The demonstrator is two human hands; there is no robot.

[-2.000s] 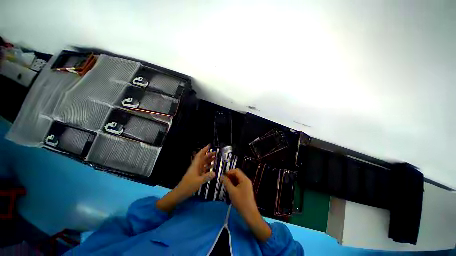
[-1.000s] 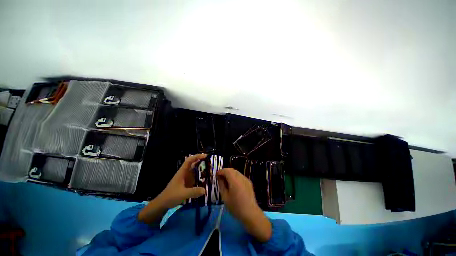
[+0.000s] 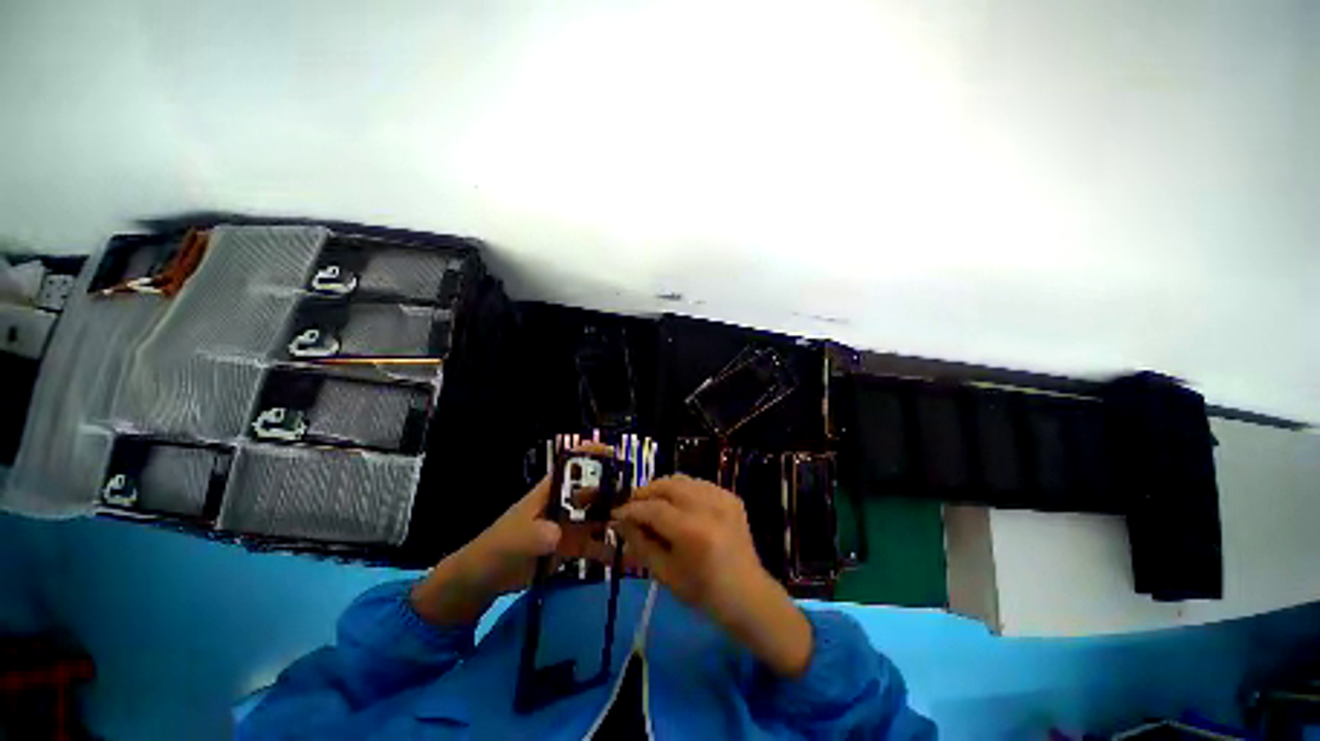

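My left hand [image 3: 507, 547] holds a thin dark phone frame [image 3: 614, 579] by its left side, near its top. The frame is upright to my view, and its open middle shows the blue smock through it. A white camera-shaped piece [image 3: 584, 485] sits at the frame's top. My right hand [image 3: 701, 539] is at the frame's upper right side with thumb and fingers pinched together; whether a small part is between them cannot be told. Behind the frame, a row of stacked frames [image 3: 637, 456] shows silver-white edges, partly hidden by both hands.
A compartment tray with ribbed foam liner [image 3: 327, 495] lies at the left, several pockets holding pieces with white curled parts. Loose dark frames [image 3: 741, 391] lie in a black tray right of centre. Farther right are a green surface [image 3: 893, 557], black trays [image 3: 984, 449] and a white panel [image 3: 1064, 565].
A single frame is now held up in my left hand, out from the stacked frames, with its white piece facing me. My right hand has moved to its upper right side.
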